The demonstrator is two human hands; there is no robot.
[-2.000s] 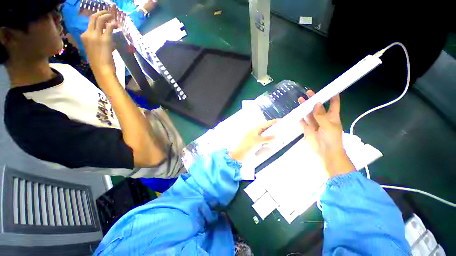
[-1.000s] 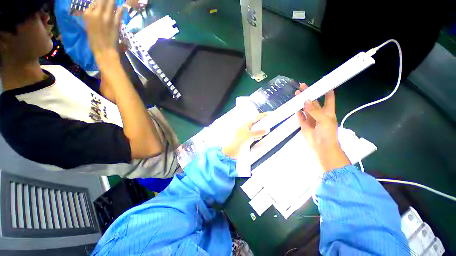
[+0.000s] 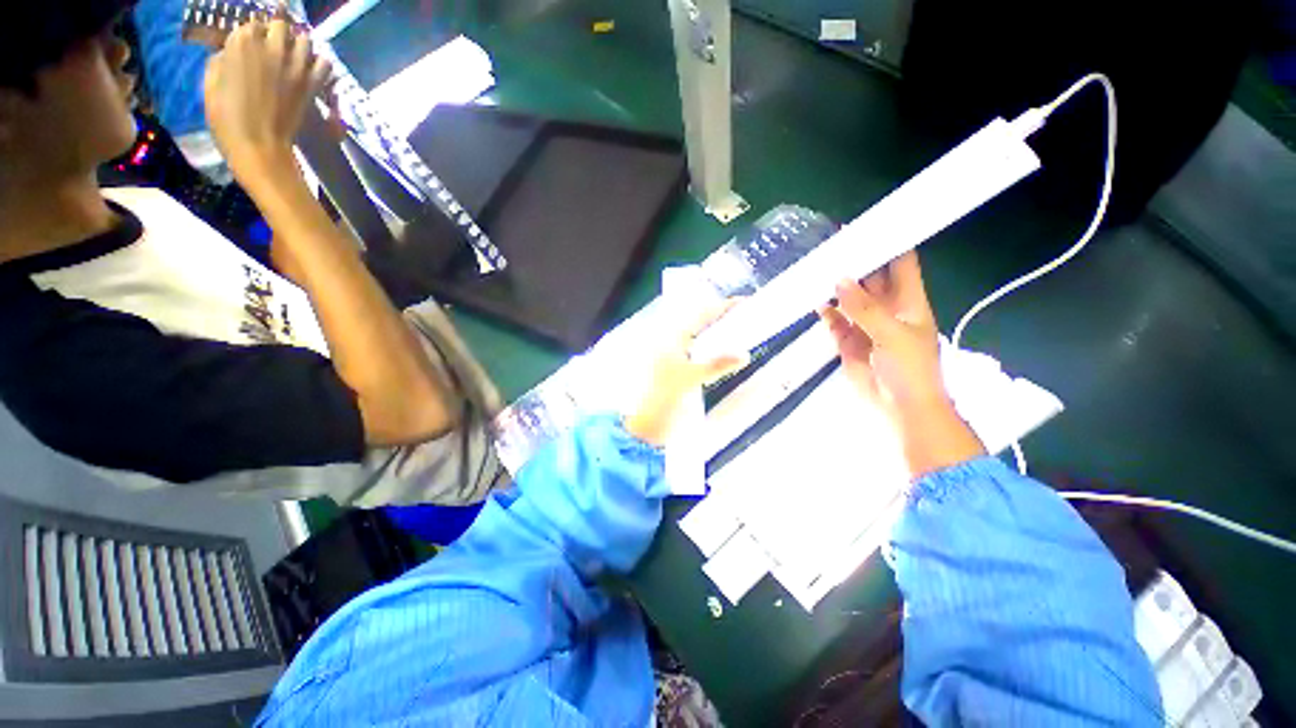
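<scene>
A white light bar point(image 3: 910, 199) slants up to the right above the bench, glaring white. A thin white cable point(image 3: 1113, 157) is plugged into its far upper end. My left hand point(image 3: 679, 373) holds the bar's lower left end; its fingers are partly lost in the glare. My right hand point(image 3: 888, 334) touches the underside of the bar near its middle with its fingertips. Overlapping flat white strips point(image 3: 832, 477) lie on the bench below the bar. A shiny transparent-looking sheet with small marks point(image 3: 775, 245) lies behind the bar.
A person point(image 3: 171, 327) sits at the left, holding up a dotted strip point(image 3: 427, 178). A black tray point(image 3: 569, 228) lies beyond, next to a white metal post point(image 3: 706, 114). White bars point(image 3: 1187, 640) show at the lower right. The cable also runs across the green mat.
The bar has shifted slightly up and left in the picture and shows a wider face. My right hand's fingers are lower on it. The neighbour's raised hand has moved.
</scene>
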